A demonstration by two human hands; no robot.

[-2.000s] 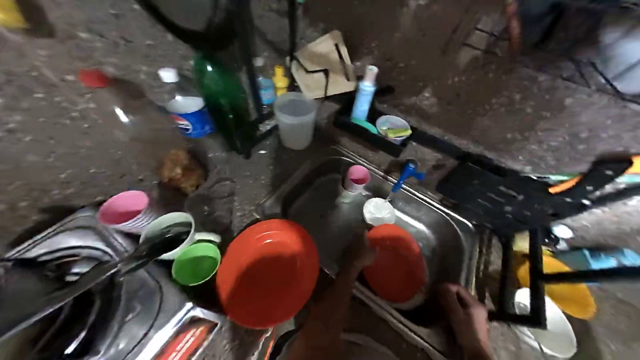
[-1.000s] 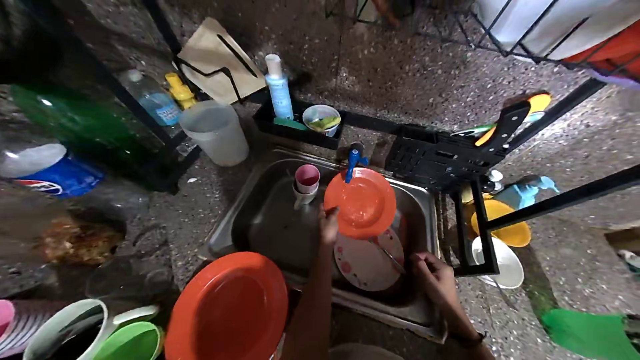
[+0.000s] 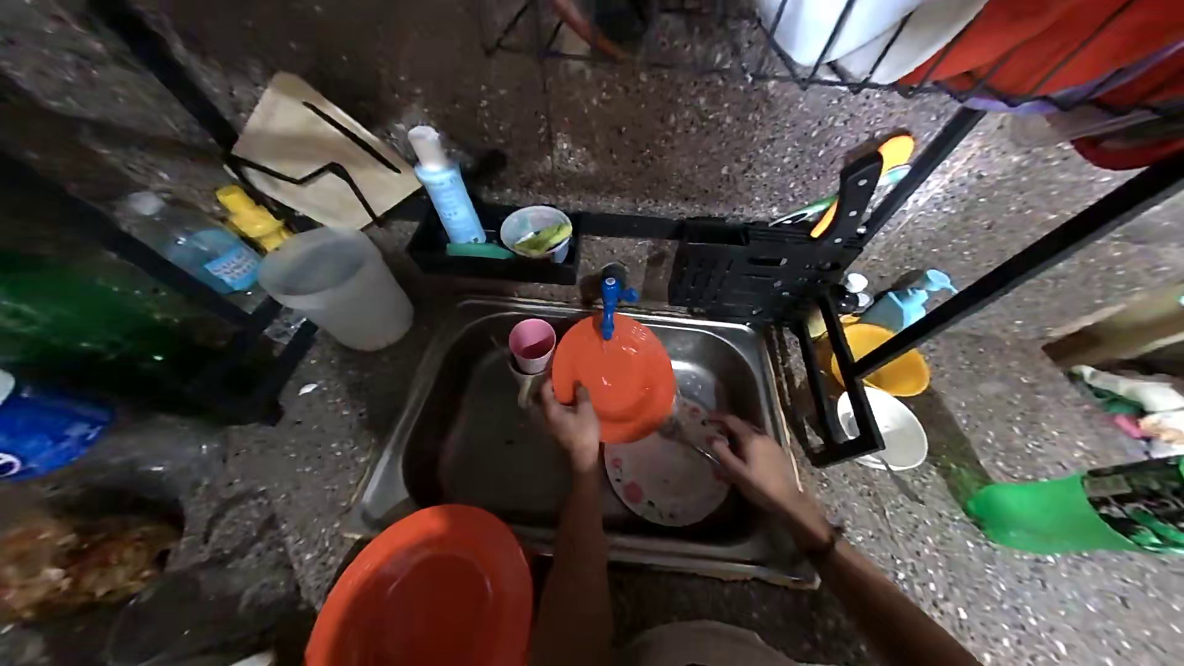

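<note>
My left hand (image 3: 575, 425) grips the lower left rim of an orange plate (image 3: 618, 384), which is held under the blue faucet (image 3: 610, 301) over the metal sink (image 3: 490, 453). My right hand (image 3: 751, 455) is right of that plate, closed on the handle of a metal utensil (image 3: 694, 446), its far end hard to make out. Below the hands a white plate with a pink floral pattern (image 3: 661, 481) lies in the basin. A pink cup (image 3: 532, 344) stands at the basin's upper left, on another cup. The large orange-red oval platter (image 3: 430, 592) is at the sink's front left corner.
Behind the sink are a black caddy (image 3: 490, 264) with a light blue bottle (image 3: 449, 190), and a black holder (image 3: 731, 268) with a knife (image 3: 846, 199). A translucent container (image 3: 342, 287) stands left. Right are a yellow bowl (image 3: 888, 361), a white bowl (image 3: 888, 430) and black rack posts.
The orange plate was low in the basin two seconds ago and is now raised under the faucet, uncovering the floral plate. The view has shifted noticeably.
</note>
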